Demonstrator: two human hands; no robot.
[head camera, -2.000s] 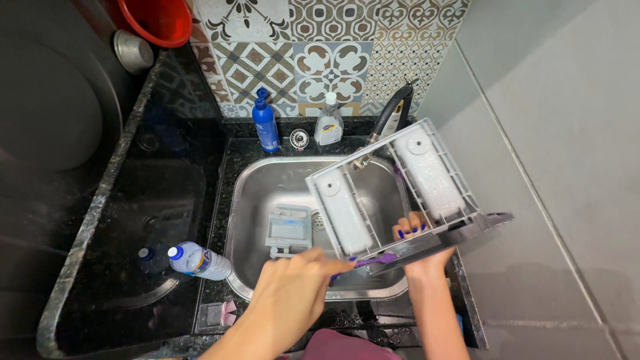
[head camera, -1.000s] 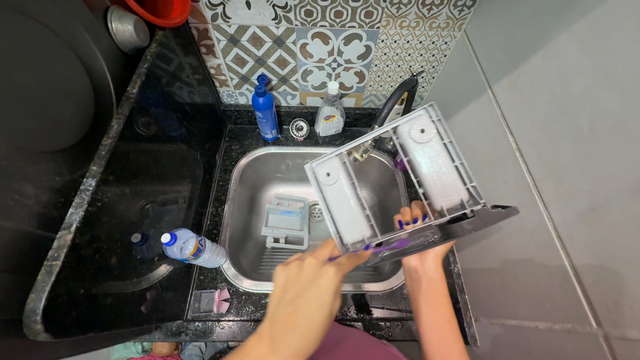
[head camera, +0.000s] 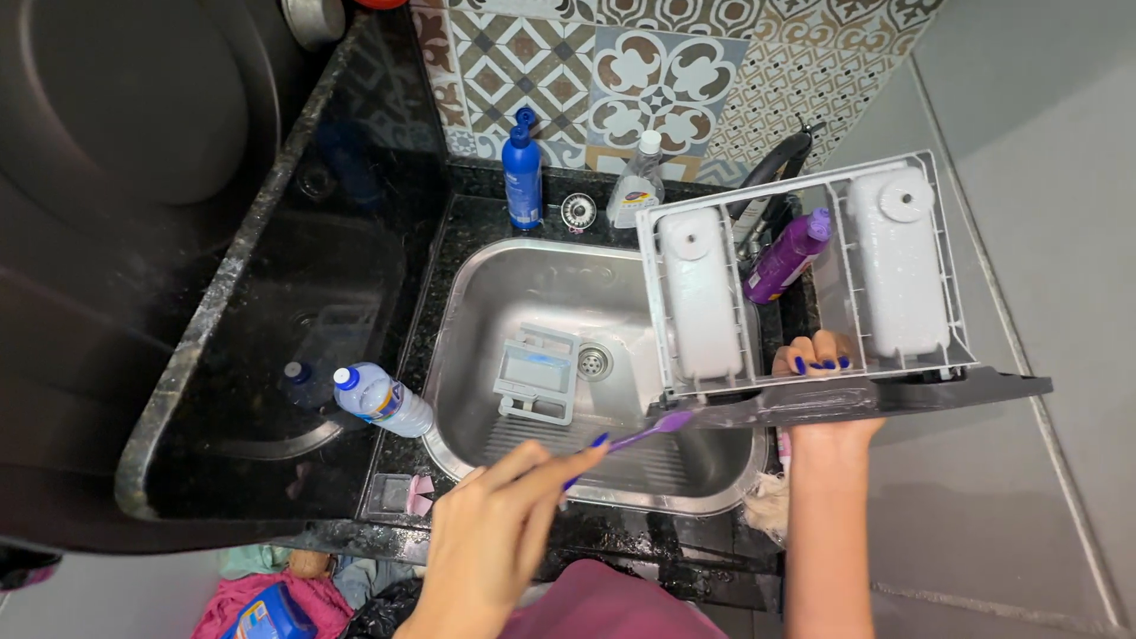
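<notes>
My left hand holds a purple brush, likely a toothbrush, its head by the left end of a dark panel. That panel is the front of a white plastic drawer frame with two long white inserts. My right hand grips the drawer near the panel's middle, fingers over the frame's edge, the palm hidden behind the panel. The drawer is tilted above the right side of a steel sink. A grey plastic part lies in the sink, left of the drain.
Behind the sink stand a blue bottle, a strainer, a clear bottle, a black faucet and a purple bottle. A clear bottle with a blue cap is at the left rim. A grey wall rises on the right.
My left hand and the brush have moved left, toward the panel's end, and more of the brush shows. My right hand still holds the drawer, which is tilted less. The view has shifted somewhat.
</notes>
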